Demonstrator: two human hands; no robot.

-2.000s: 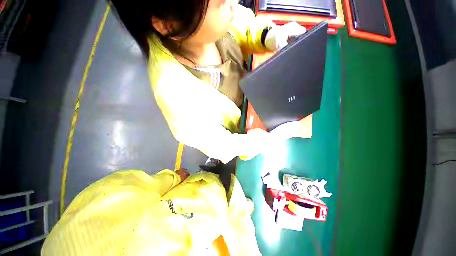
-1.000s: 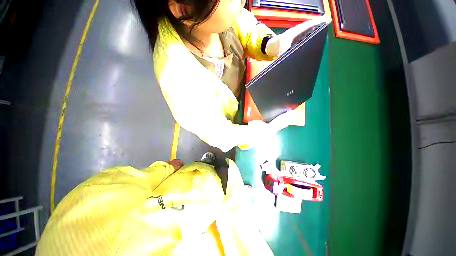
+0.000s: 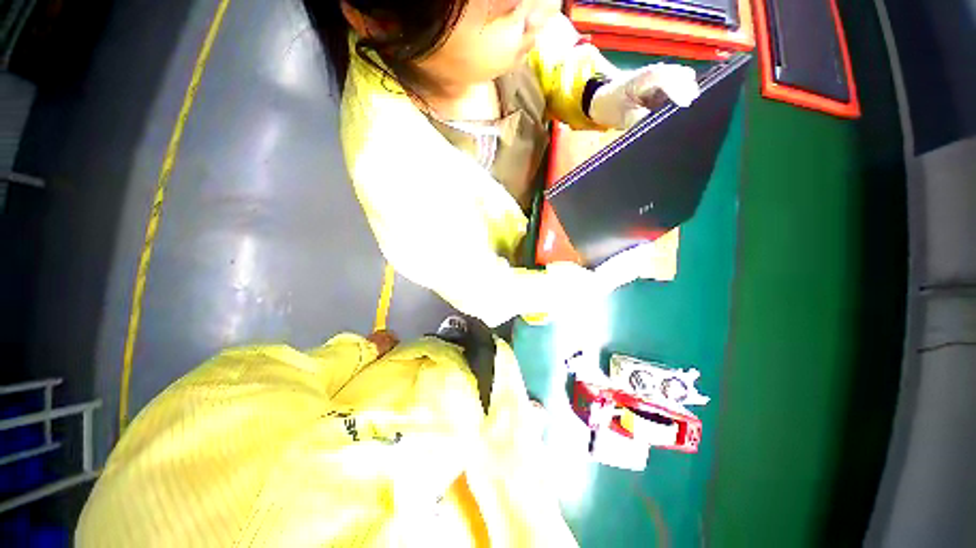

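Observation:
Neither of my hands can be made out; my yellow smock [image 3: 268,439] fills the lower left. A small brown patch shows at its upper edge, and I cannot tell what it is. Nearest on the green bench [image 3: 642,508] lies a red tool holder or tape dispenser [image 3: 669,428], with a pale piece bearing two round shapes [image 3: 653,380] beside it and a small white pad [image 3: 621,452] below. Beyond it, a neighbour in a yellow smock and white gloves holds a dark laptop [image 3: 653,177] tilted, one glove at its lower edge, the other near its upper edge.
The neighbour [image 3: 428,203] stands or sits close beyond me at the bench. A red-rimmed tray [image 3: 658,32] and another with a dark centre [image 3: 808,54] lie at the top. Grey floor with yellow lines is at left, with a white rail frame [image 3: 48,444] at lower left.
The neighbour's upper glove has shifted along the laptop and now shows curled fingers near its edge. The laptop's tilt has changed slightly. The view has shifted a little.

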